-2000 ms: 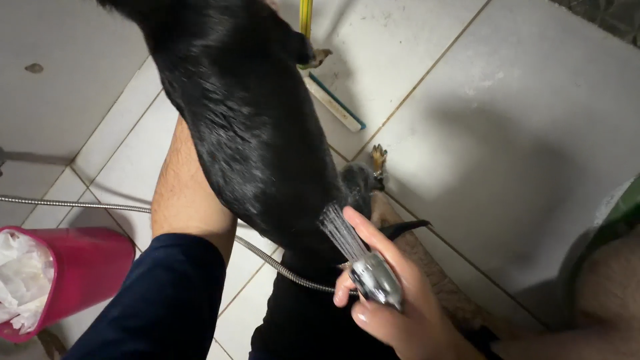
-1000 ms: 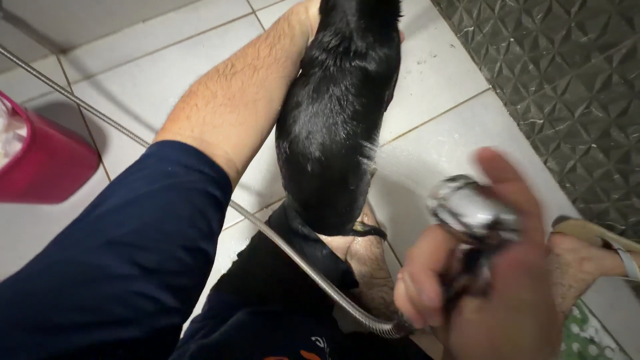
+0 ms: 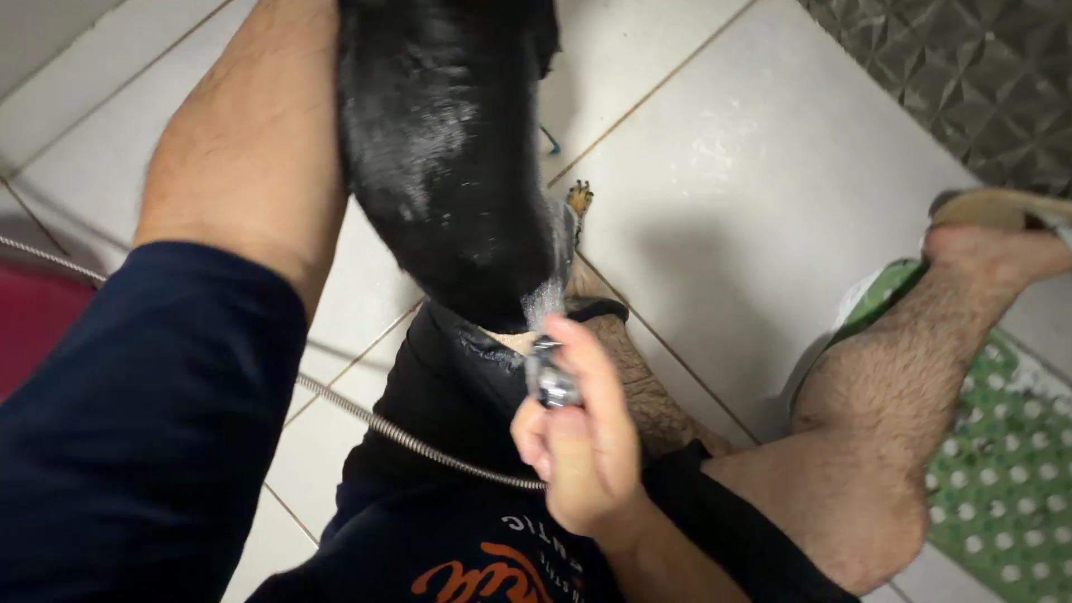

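My right hand point(image 3: 586, 444) grips a chrome handheld shower sprayer point(image 3: 553, 381), and water sprays from it onto the rear of a wet, black-coated dog point(image 3: 444, 159). The dog's head lies outside the view at the top. One tan-toed paw point(image 3: 579, 197) shows over the floor to the right of its body, and its tail point(image 3: 607, 308) curves beside the spray. My left forearm runs up along the dog's left flank, with the left hand beyond the top edge. A metal shower hose point(image 3: 419, 448) reaches across my lap toward the right hand.
White floor tiles point(image 3: 703, 159) lie beneath, with a textured dark surface point(image 3: 963, 75) at upper right. A magenta bin point(image 3: 38, 322) stands at far left. At lower right is a green mat with white dots point(image 3: 997, 469), close to my bent leg point(image 3: 871, 394) and sandal point(image 3: 988, 209).
The right hand has brought the sprayer from the right back to the dog's rear, and its water now hits the coat there. My left hand, partly in view earlier, has left the frame.
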